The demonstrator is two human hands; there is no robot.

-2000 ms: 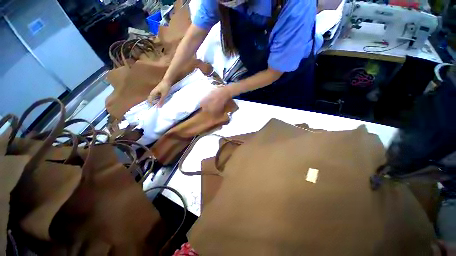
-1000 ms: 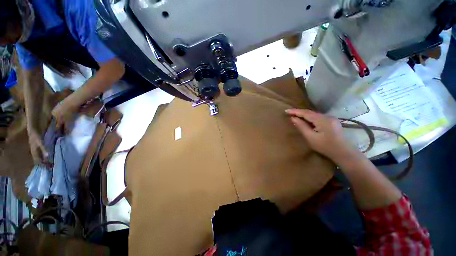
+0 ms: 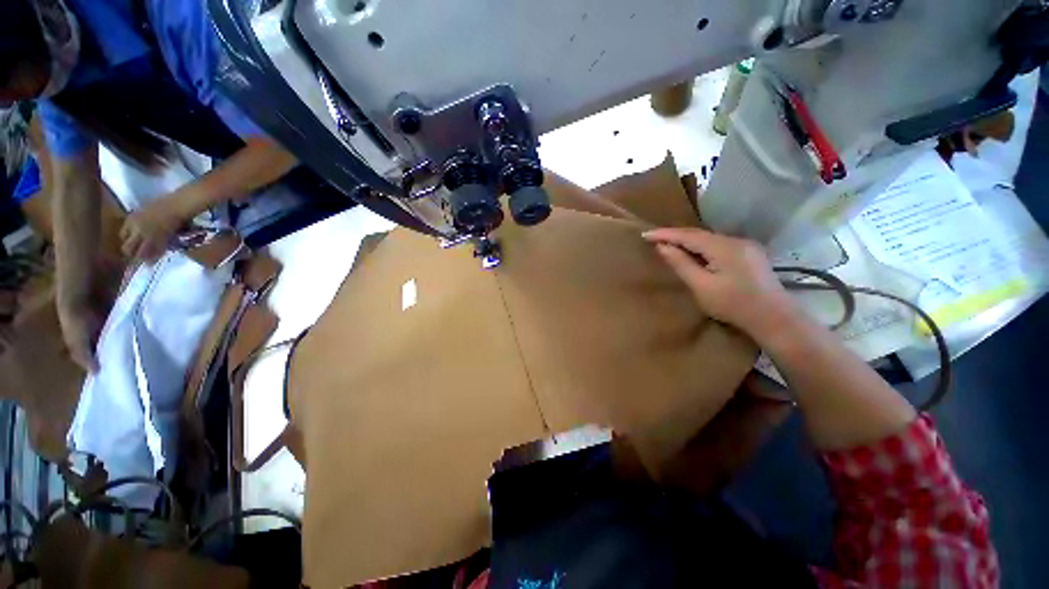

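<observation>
A brown bag body (image 3: 391, 426) lies under the sewing machine head, with a thin dark seam running down its middle from the presser foot (image 3: 490, 255). A small pale label (image 3: 408, 293) is left of the seam. My right hand (image 3: 725, 276) is on the right side of the piece, its thumb and fingers closed on a raised fold of it. My left hand is not in view. A brown handle (image 3: 943, 357) loops out on the right. Dark clothing covers part of the lower edge.
The grey-white machine arm (image 3: 598, 58) crosses the top. A red-handled tool (image 3: 814, 138) rests at its base, beside a printed sheet (image 3: 938, 230). At left a person in blue (image 3: 173, 69) handles white pieces (image 3: 132, 368) near brown ones. Handles (image 3: 115, 489) lie lower left.
The brown piece has moved slightly up under the presser foot, and its lower edge now shows. My right hand has shifted slightly left. The other person's white pieces are spread out more.
</observation>
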